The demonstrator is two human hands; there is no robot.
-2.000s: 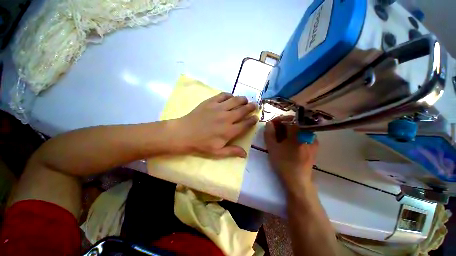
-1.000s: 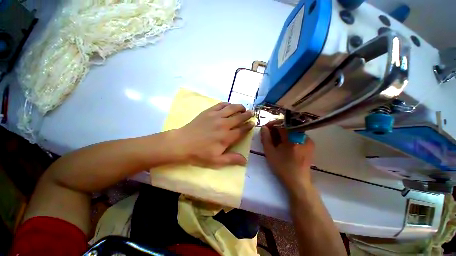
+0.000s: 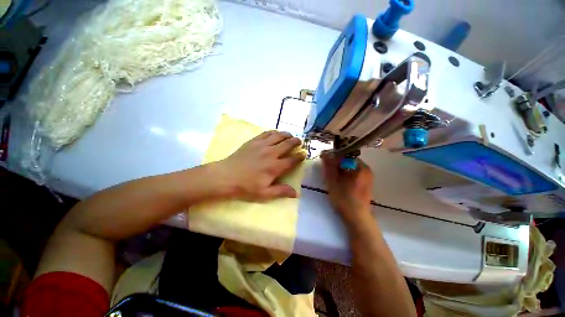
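Note:
A yellow fabric strip (image 3: 248, 217) lies flat on the machine table, and its lower end hangs over the front edge. My left hand (image 3: 263, 166) lies flat on the strip, fingertips close to the needle area (image 3: 311, 147). My right hand (image 3: 350, 186) is just right of the needle area, below the head of the sewing machine (image 3: 347, 80). Its fingertips are partly hidden under the head, so whether they hold anything cannot be seen.
A cream stringy bundle (image 3: 148, 40), partly in clear plastic, lies at the table's back left. A blue-lit control panel (image 3: 489, 166) is on the arm. Bunched pale cloth (image 3: 539, 272) hangs at the right end, by a small compartment tray (image 3: 500, 252).
The view has shifted, showing more of the machine arm and panel. My left hand stays flat on the fabric near the needle, and my right hand stays beside the needle area.

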